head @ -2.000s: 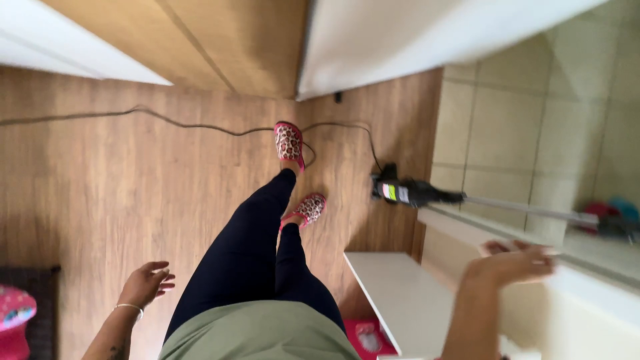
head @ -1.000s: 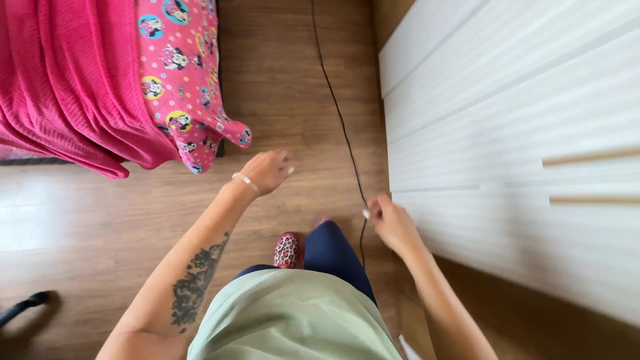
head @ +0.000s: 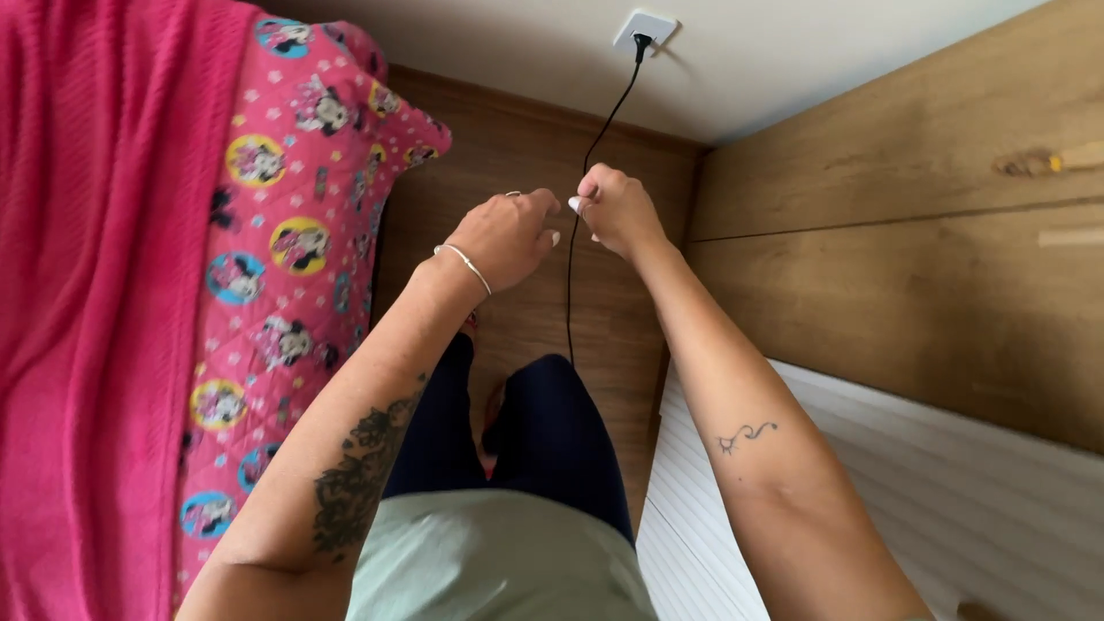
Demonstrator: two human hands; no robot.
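Observation:
A black power cord [head: 570, 293] runs down from its plug [head: 641, 43], which sits in a white wall outlet [head: 668, 32]. My right hand [head: 618, 207] is at the cord with its fingers curled; whether they grip it or only pass in front of it cannot be told. Just to the left, my left hand [head: 509, 233] hangs palm down, thumb apart from the loosely bent fingers, with nothing seen in it. A thin bracelet is on that wrist. The cord's lower part goes out of sight behind my leg.
A bed with a pink patterned sheet [head: 293, 336] and a pink blanket [head: 95, 285] stands on the left. Wooden furniture panels [head: 862, 259] and white ribbed panels [head: 914, 483] line the right side. Wood flooring [head: 517, 319] lies between, below the pale wall.
The view has moved from a floor with an upright vacuum cleaner, past the bed, to the wall outlet. My two hands are now closer together.

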